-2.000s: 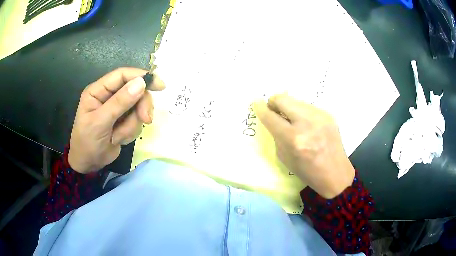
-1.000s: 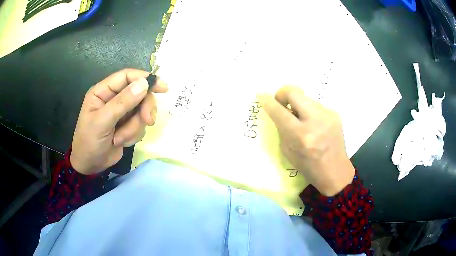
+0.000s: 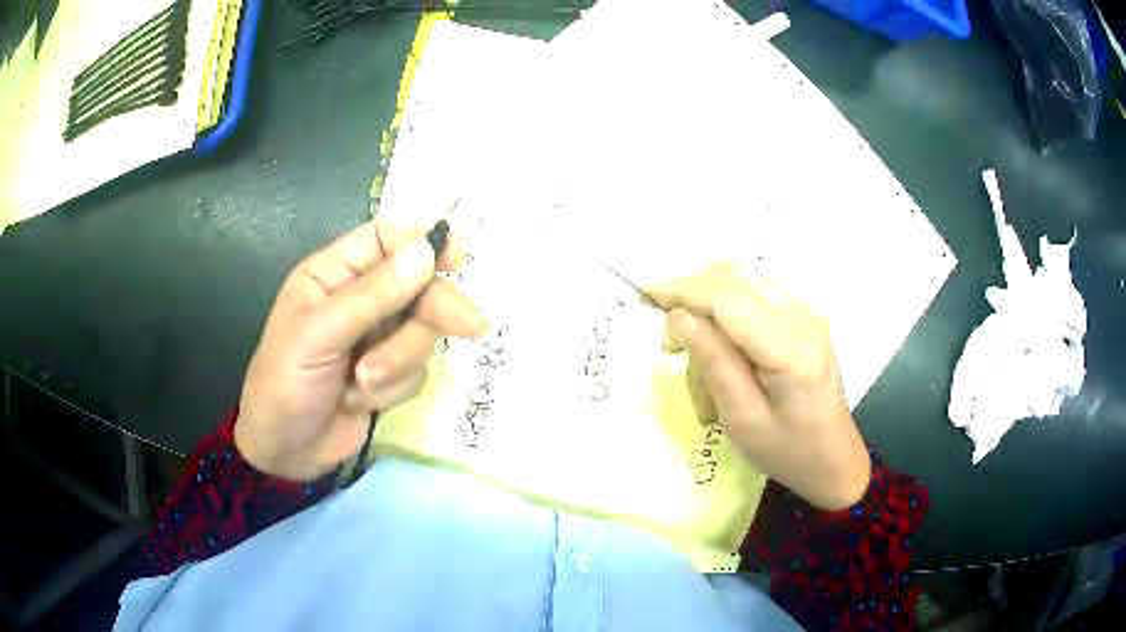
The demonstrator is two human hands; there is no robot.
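Observation:
My left hand (image 3: 352,340) pinches a black cable assembly between thumb and fingertips. Its thick black end sleeve (image 3: 437,235) sticks out above the fingertips, with a small thin tip beyond it. The black stem (image 3: 361,459) hangs below the palm towards the wrist. My right hand (image 3: 759,370) holds a very thin dark needle-like tool (image 3: 627,280) that points up and left towards the sleeve, without touching it. Both hands are above overlapping white and yellow paper sheets (image 3: 667,148) with handwriting.
A blue-rimmed tray (image 3: 242,93) at top left holds a neat row of black pieces (image 3: 130,72) on cream paper. Loose black pieces (image 3: 358,15) lie at top centre. A blue bin (image 3: 908,15) and clear bag (image 3: 1050,74) are at top right. A crumpled white cloth (image 3: 1022,352) lies at right.
The view has shifted, showing more of the tray and top pieces. My left hand has moved right and down with the sleeve. The thin tool now shows at my right fingertips.

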